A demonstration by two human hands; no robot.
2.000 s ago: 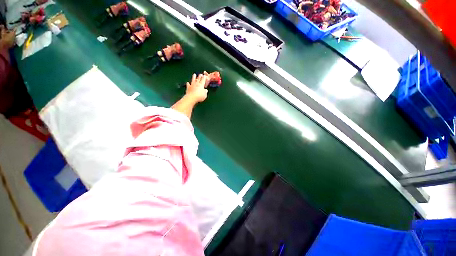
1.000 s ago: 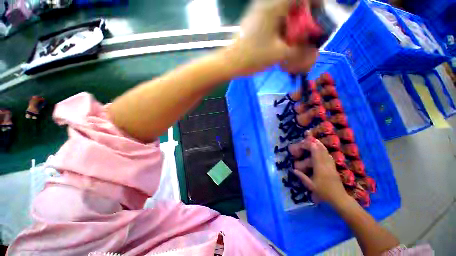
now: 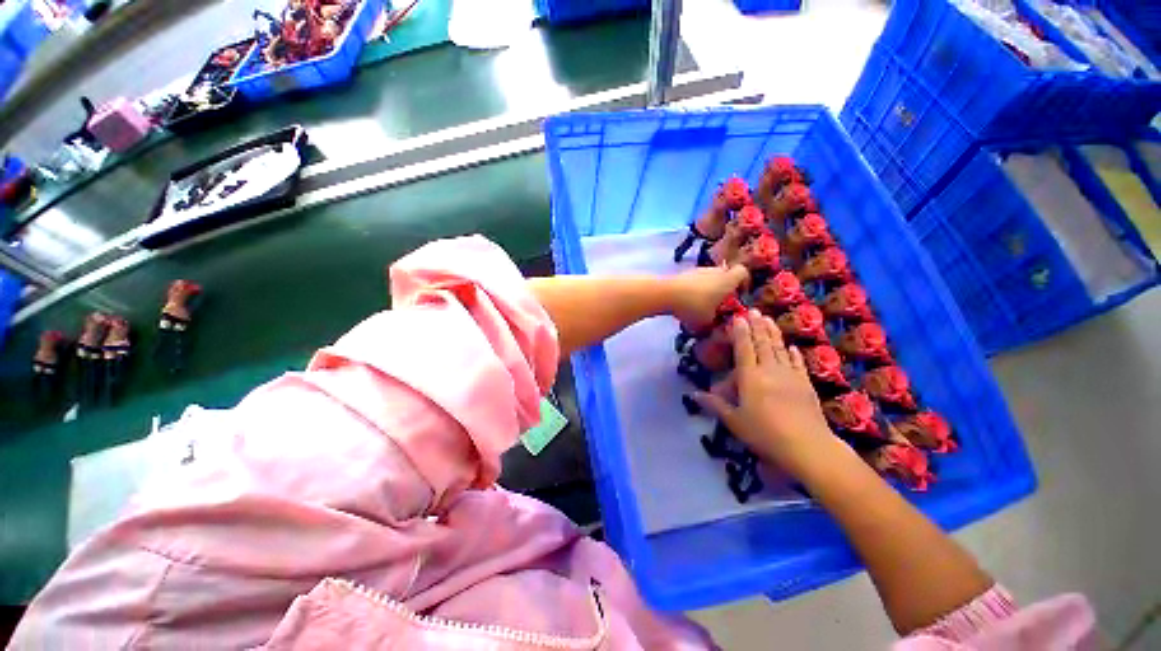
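Note:
A large blue crate (image 3: 1006, 464) stands in front of me with a white liner sheet (image 3: 649, 445) in it. Figures (image 3: 851, 303) with red rose-like heads and thin black legs lie in slanting rows on the liner, heads to the right. My left hand (image 3: 704, 293) reaches in from the left with its fingertips at a red head; its grip is partly hidden. My right hand (image 3: 774, 388) lies palm down, fingers together, over figures in the left row, just below my left hand.
A pale green slip (image 3: 544, 426) lies left of the crate, partly under my sleeve. Several figures (image 3: 176, 308) lie on the green belt (image 3: 293, 286) at left. A black parts tray (image 3: 229, 185) and metal rails lie beyond. Stacked blue crates (image 3: 974, 108) stand at right.
My left hand, with a figure, came from the belt over the crate and is now down inside it. My right hand stayed on the figures. The view turned to the crate.

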